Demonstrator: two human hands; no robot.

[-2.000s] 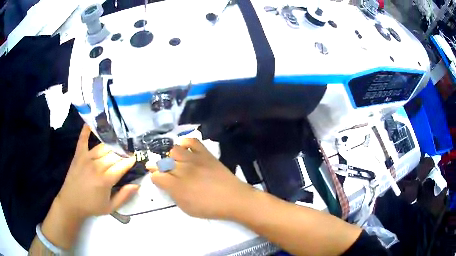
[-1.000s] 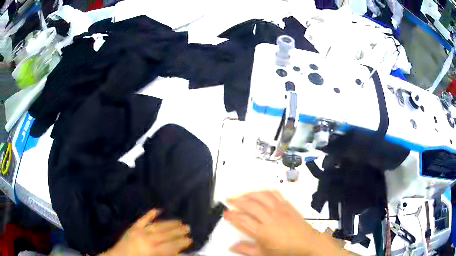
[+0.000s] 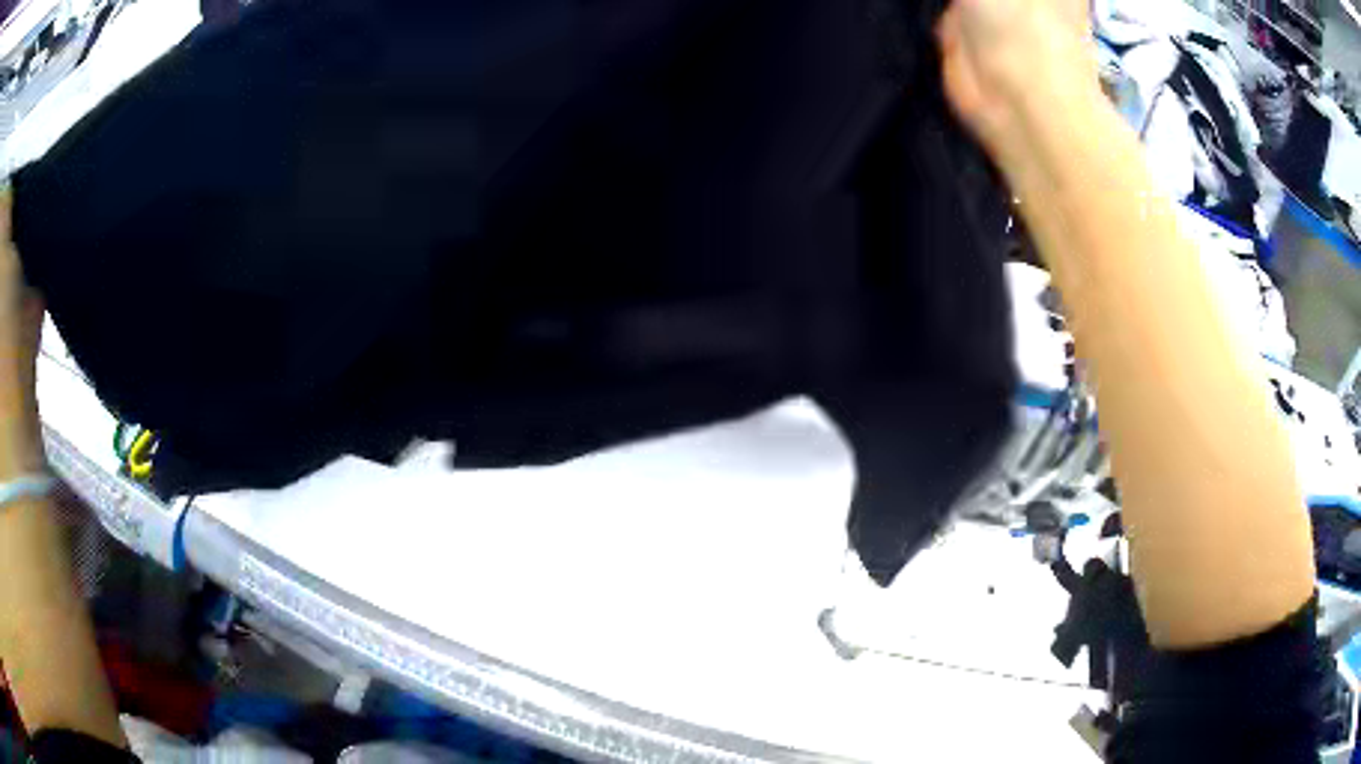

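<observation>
A large black cloth garment piece [image 3: 508, 224] is held up and spread above the table, filling the upper middle of the view. My right hand [image 3: 1015, 60] is at the top right, closed on the cloth's right edge. My left hand [image 3: 12, 246] is at the far left edge, mostly cut off, beside the cloth's left corner; its fingers are not visible. The cloth's lower right part hangs to a point near the machine bed. The sewing machine head [image 3: 1040, 336] shows only partly, behind the cloth and my right forearm.
The white table [image 3: 597, 575] lies below the cloth, with a ruler tape [image 3: 433, 672] along its front edge. Yellow and green scissor handles [image 3: 141, 452] are at the left. Black scraps [image 3: 1097, 597] lie by the machine at right. White and black cloth [image 3: 1194, 120] is piled at the upper right.
The black cloth has been lifted off the table. My hands have moved up and apart, from low in the view to its upper right and left edge. The view has shifted left.
</observation>
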